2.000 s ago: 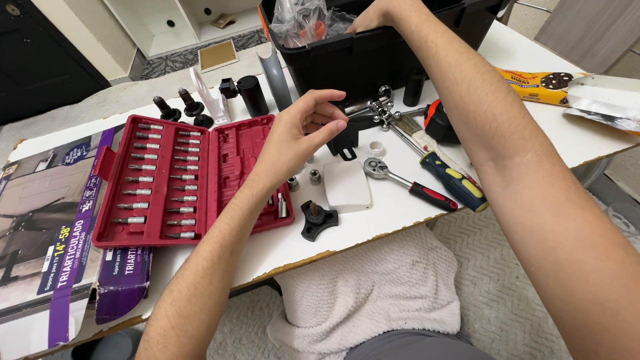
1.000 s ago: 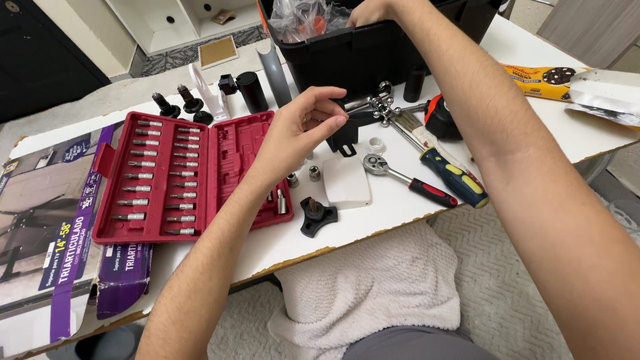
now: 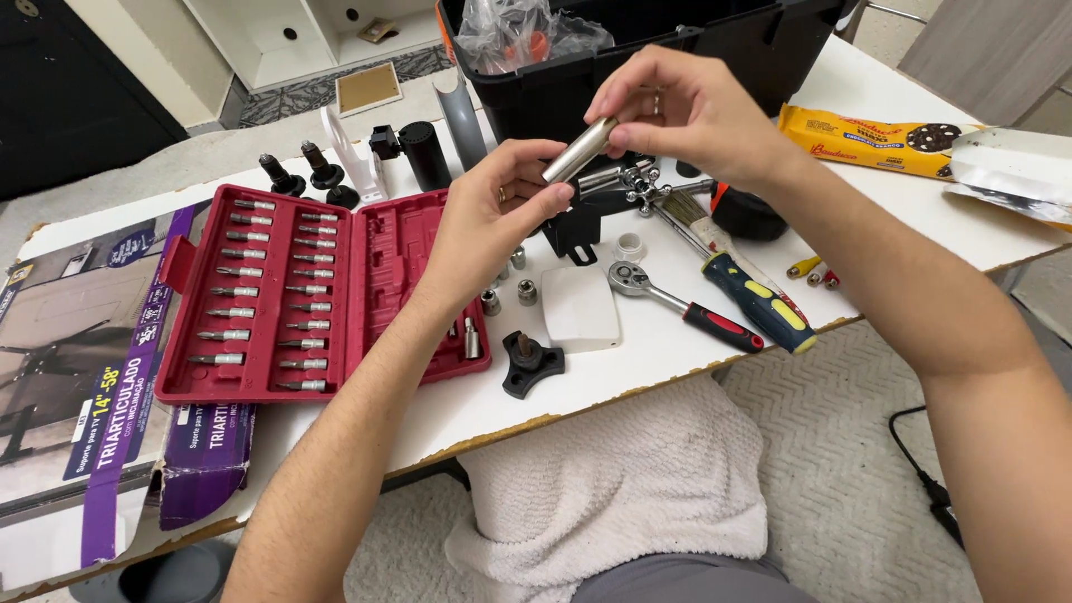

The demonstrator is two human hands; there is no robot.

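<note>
Between both hands, above the table, is a shiny metal cylinder point(image 3: 579, 151). My right hand point(image 3: 678, 117) grips its upper end between thumb and fingers. My left hand point(image 3: 511, 193) holds its lower end, thumb beneath. Below the hands lie a black slotted bracket point(image 3: 576, 234), a white plastic ring point(image 3: 628, 247), a white square box point(image 3: 580, 310) and several small sockets point(image 3: 527, 291). A ratchet wrench point(image 3: 662, 297) with a red and black handle lies beside a screwdriver point(image 3: 758, 303). The red case point(image 3: 276, 398) of bit sockets is open at the left.
A black toolbox point(image 3: 536, 92) with plastic bags stands behind the hands. Black fittings point(image 3: 322, 172) and a black cylinder point(image 3: 425, 157) stand at the back left. A tape measure point(image 3: 745, 213), a brush point(image 3: 695, 213), a three-lobed black knob point(image 3: 532, 364) and a yellow cookie package point(image 3: 871, 142) are around.
My right hand has come out of the black toolbox and is now at the metal cylinder. My left hand, empty before, has taken hold of its lower end.
</note>
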